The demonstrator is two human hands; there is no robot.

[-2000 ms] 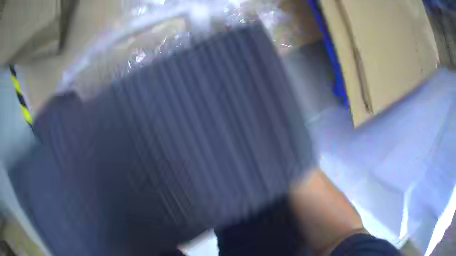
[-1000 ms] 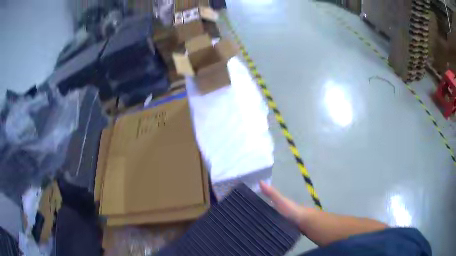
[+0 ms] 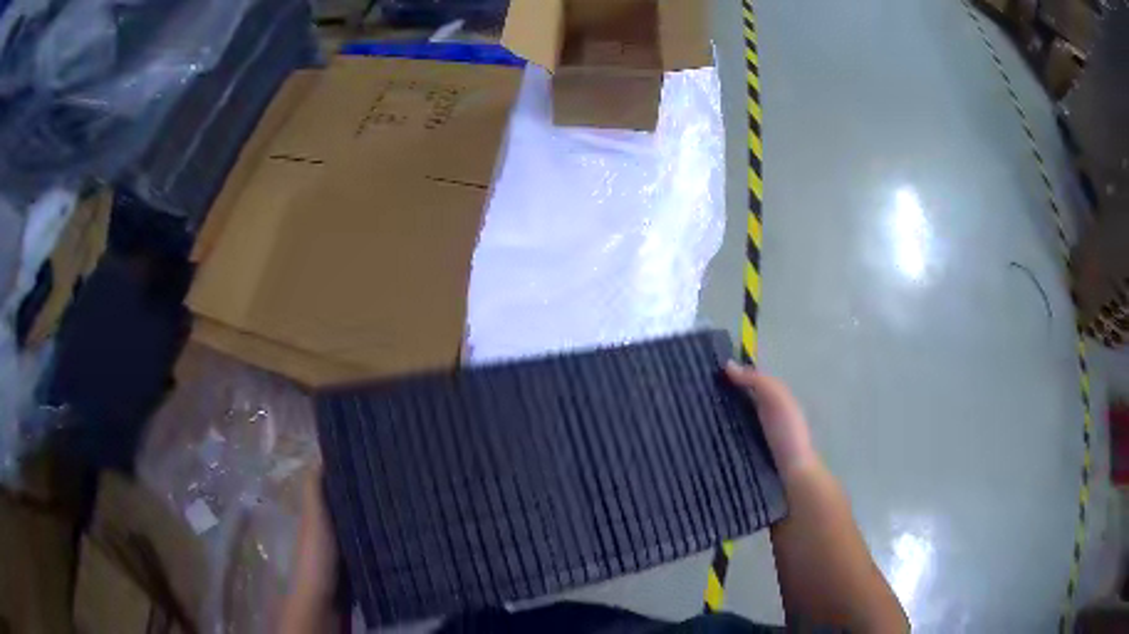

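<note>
A dark stack of thin foam pieces, with many ridges side by side, is held level in front of my body. My right hand grips its right end, thumb at the top corner. My left hand is at its left end, blurred and partly hidden by the stack. Beyond the stack is a white sheet stack under shiny film. The dark stack's far edge overlaps its near end in view; I cannot tell if they touch.
Flattened cartons lie left of the white stack, beside a blue edge. An open carton sits at its far end. Film-wrapped dark bundles are at upper left, crinkled film at lower left. Yellow-black tape crosses the floor.
The dark stack has come fully into view and turned more level, held at both ends. My left hand has come into view. The white stack and cartons show nearer.
</note>
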